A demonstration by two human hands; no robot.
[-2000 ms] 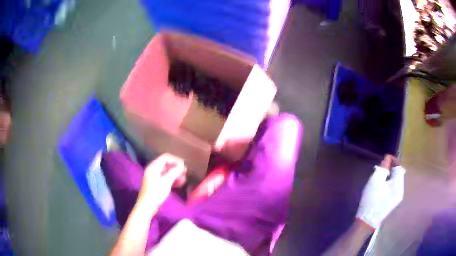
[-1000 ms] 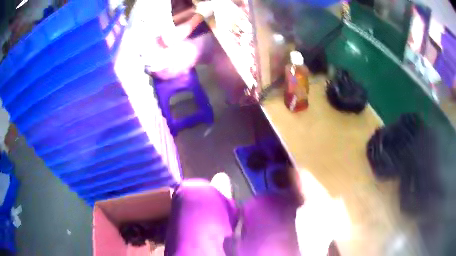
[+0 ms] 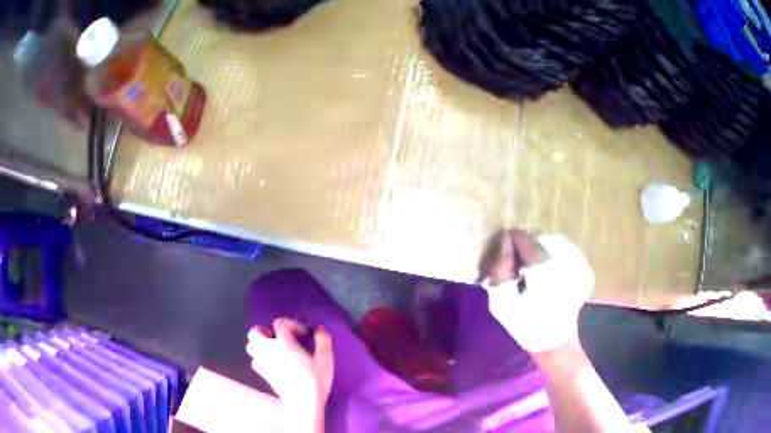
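Observation:
My left hand (image 3: 292, 359), bare, is over my thigh with its fingers curled; a small dark patch shows between them, too blurred to tell if it is a piece. My right hand (image 3: 545, 292), in a white glove with bare fingertips, is at the bench's near edge, fingers bent inward. A dark spot shows at its palm; whether it holds anything is unclear. Black ruffled clusters (image 3: 524, 42) lie along the far side of the tan bench top (image 3: 296, 144). A small white squeeze bottle (image 3: 664, 203) lies at the right, its greenish nozzle pointing right.
A drink bottle (image 3: 148, 89) with amber-red liquid is at the bench's left. A black cable (image 3: 100, 161) runs down to the edge there. Below left are ribbed crates (image 3: 76, 380), a blue-purple stool (image 3: 34, 262) and a pale carton flap (image 3: 224, 406) beside my leg.
The view has swung from the floor and carton round to the bench. The carton is now mostly out of view. Both hands show again after being hard to make out one second ago.

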